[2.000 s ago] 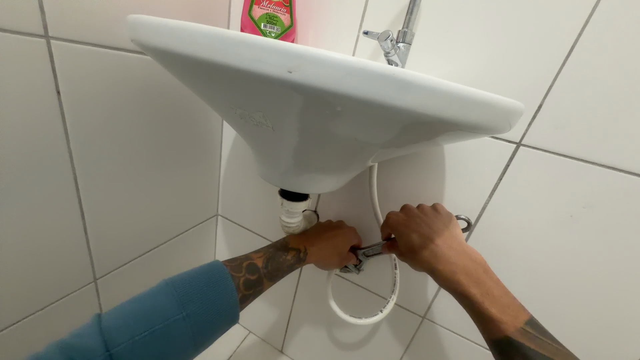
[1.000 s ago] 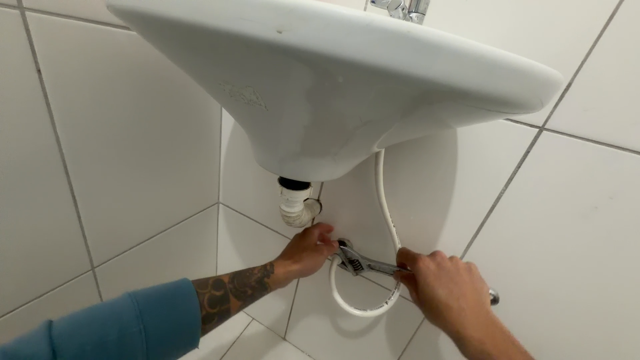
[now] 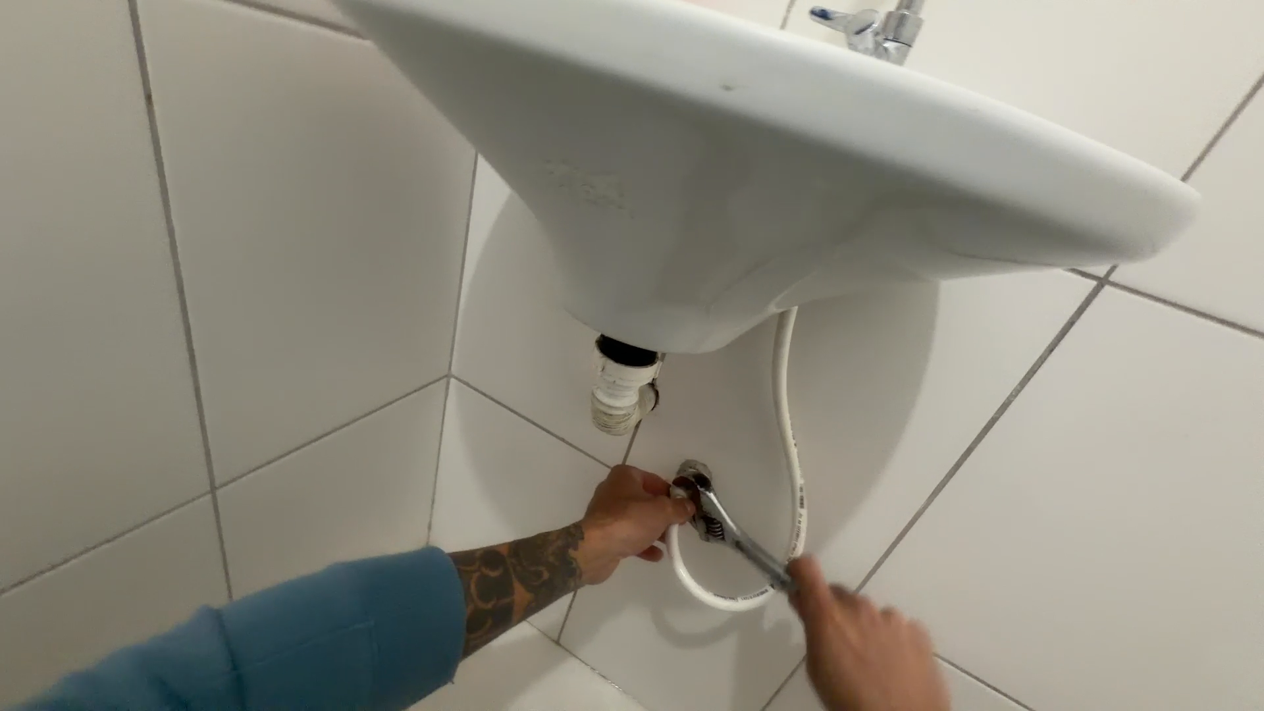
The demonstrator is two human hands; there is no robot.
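My right hand (image 3: 869, 642) grips the handle of a chrome adjustable wrench (image 3: 741, 543), whose jaws sit at the metal fitting (image 3: 694, 474) on the wall below the sink. My left hand (image 3: 634, 518) has its fingertips at the wrench head and the hose end; whether they pinch the hose or the fitting is hard to tell. A white flexible water hose (image 3: 785, 395) hangs from under the sink and loops up to that fitting. The jaws' exact seat is partly hidden by my left fingers.
A white ceramic washbasin (image 3: 691, 188) overhangs both hands, with a chrome faucet (image 3: 879, 35) on top. A white plastic drain pipe (image 3: 622, 390) comes down just above and left of my left hand. White tiled walls (image 3: 316, 247) meet in a corner at the left.
Both hands were together at the wrench two seconds ago; my right hand has since moved away to the handle's far part. The wrench head has come to the wall fitting, and its handle now slopes more steeply.
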